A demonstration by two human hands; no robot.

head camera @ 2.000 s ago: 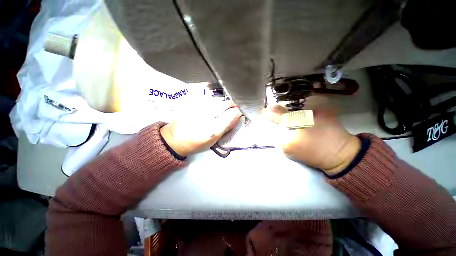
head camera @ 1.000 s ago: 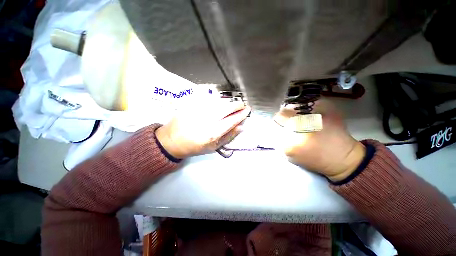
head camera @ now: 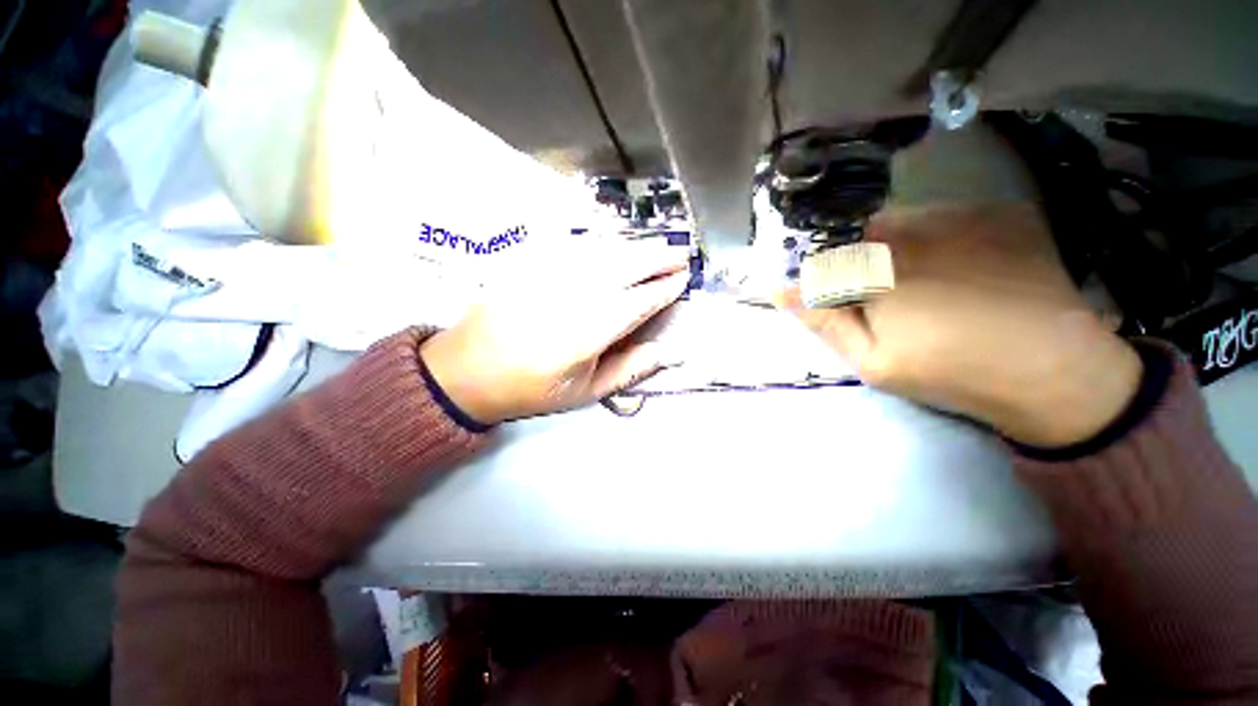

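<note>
A white fabric piece (head camera: 745, 345), partly overexposed, lies under the machine head. A thin dark binding (head camera: 745, 388) runs along its near edge and curls into a small loop below my left hand. My left hand (head camera: 566, 338) lies on the fabric left of the needle area, fingers together and pressing it, fingertips at a small dark patch. My right hand (head camera: 973, 310) is to the right, slightly blurred, behind and beside a ribbed cream cylinder (head camera: 847, 275). Its fingertips are partly hidden, and I cannot tell whether they hold anything.
The sewing machine head (head camera: 552, 83) fills the top. A cream thread cone (head camera: 276, 124) and a white fabric pile (head camera: 124, 304) are at the left. Black scissor handles (head camera: 1159, 248) and a black label (head camera: 1228, 345) are at the right. The pale table edge (head camera: 690, 579) curves across below.
My right hand has moved right and up, away from the needle area, uncovering more white fabric and dark binding. My left hand has stayed almost in place. The view has shifted slightly.
</note>
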